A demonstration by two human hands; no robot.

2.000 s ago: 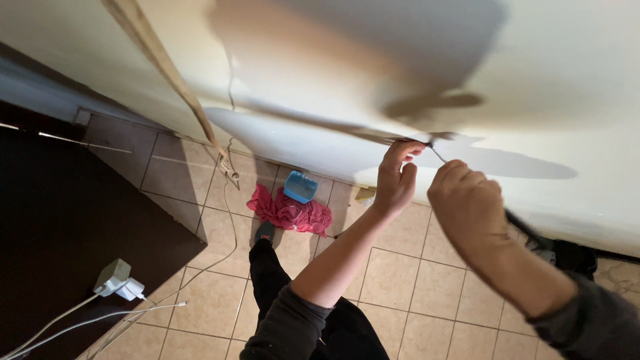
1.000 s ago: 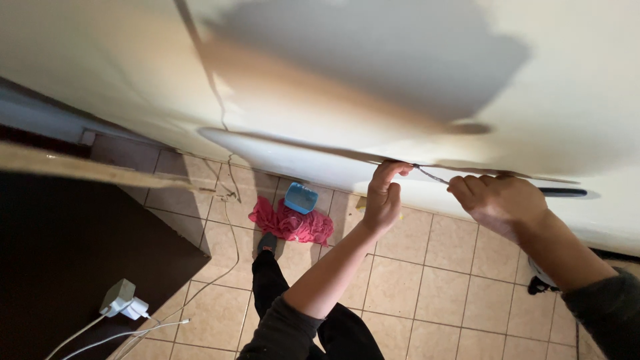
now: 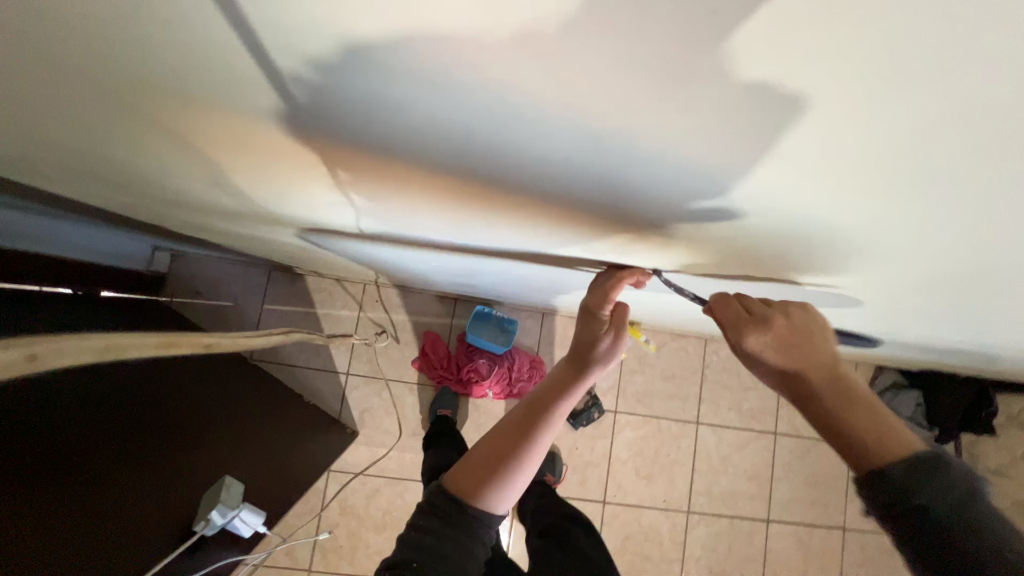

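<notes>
My right hand (image 3: pixel 776 340) is closed around a dark-handled tool (image 3: pixel 680 289) with a narrow shaft; the end of its handle shows beyond the hand, to the right. The tip of the tool meets the pale wall (image 3: pixel 512 120). Beside that tip, my left hand (image 3: pixel 604 320) touches the wall with its fingertips, the fingers bent and apart. Whether something small lies under those fingertips cannot be seen. Shadows of the hands and the tool fall across the wall.
On the tiled floor (image 3: pixel 656 456) are a blue plastic container (image 3: pixel 491 329) and a pink cloth (image 3: pixel 496 374). Dark furniture (image 3: pixel 144 416) with white chargers (image 3: pixel 244 518) and cables stands left. A wooden pole (image 3: pixel 160 346) juts in above it. Dark cloth (image 3: pixel 952 400) lies at right.
The tool is held at a changed angle, its handle end now pointing more to the right than two seconds ago. The left hand stays at the wall. The view has shifted somewhat.
</notes>
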